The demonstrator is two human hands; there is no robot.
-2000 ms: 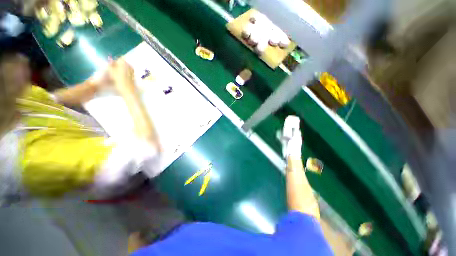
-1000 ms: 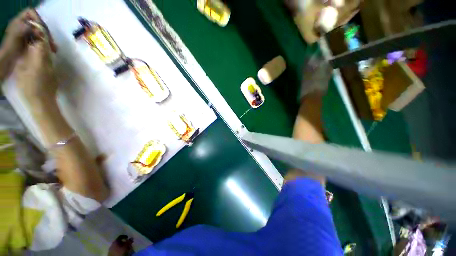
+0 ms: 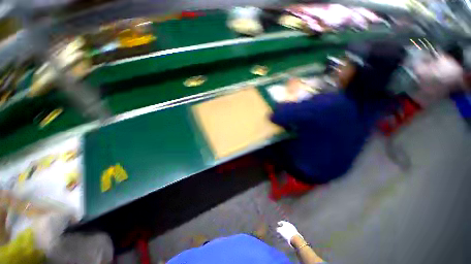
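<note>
The frame is strongly blurred. My right hand [image 3: 289, 233], in a white glove, is low beside my blue shirt, over the grey floor and away from the bench. Whether it holds something cannot be told. My left hand is not in view. The green-topped bench [image 3: 150, 147] lies in front of me. A yellow-handled hand tool [image 3: 113, 176] lies near its left end. A flat tan sheet [image 3: 235, 122] lies further right on the bench.
A conveyor [image 3: 160, 85] behind the bench carries several small units. A coworker in dark blue [image 3: 325, 134] sits on a red stool [image 3: 292, 188] at right. Another person's yellow clothing [image 3: 18, 252] is at lower left, beside a white sheet [image 3: 57, 193].
The view has swung right along the line, bringing in the tan sheet and the dark-blue coworker. My arm, earlier stretched over the conveyor, is now down by my side.
</note>
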